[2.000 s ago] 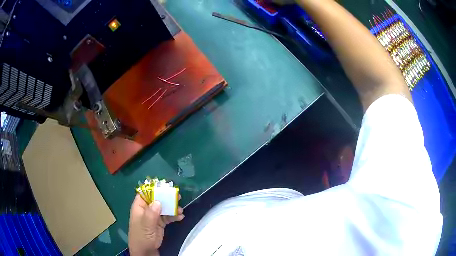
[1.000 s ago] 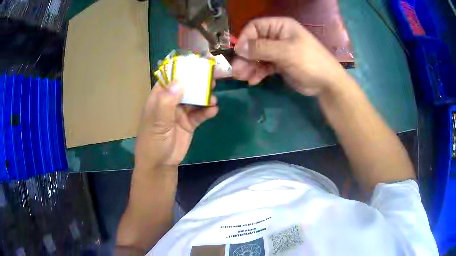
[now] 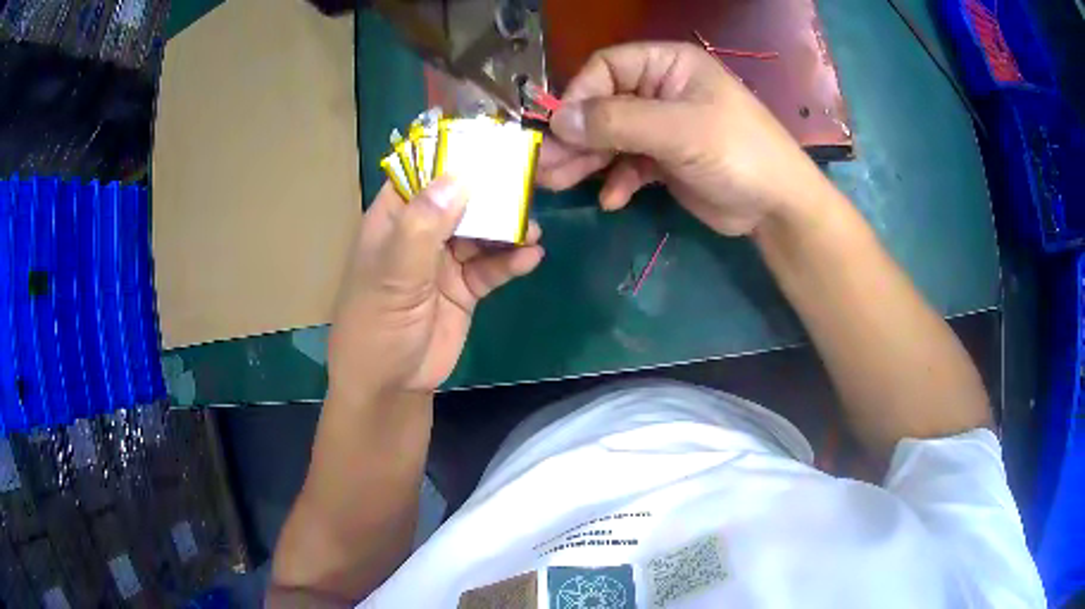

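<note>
My left hand (image 3: 416,262) holds several fanned pouch cells (image 3: 490,179), silver-white with yellow edges, just below the spot welder head (image 3: 494,54). The front cell's top edge is close to the electrodes; whether it touches them cannot be told. My right hand (image 3: 666,131) pinches a red lead wire (image 3: 544,105) between thumb and forefinger at the electrodes, right beside the cells. The tab and wire end are too small to make out.
More red wires lie on the reddish-brown welder base block (image 3: 773,77), and one lies on the green bench (image 3: 651,264). A cardboard sheet (image 3: 256,179) lies left, beside blue crates (image 3: 77,297). A blue parts bin (image 3: 993,48) with red wires is at right.
My right hand has come from the blue bin to the welder head. My left hand has raised the cells to the electrodes, then shifted slightly right. A red wire now lies on the bench front.
</note>
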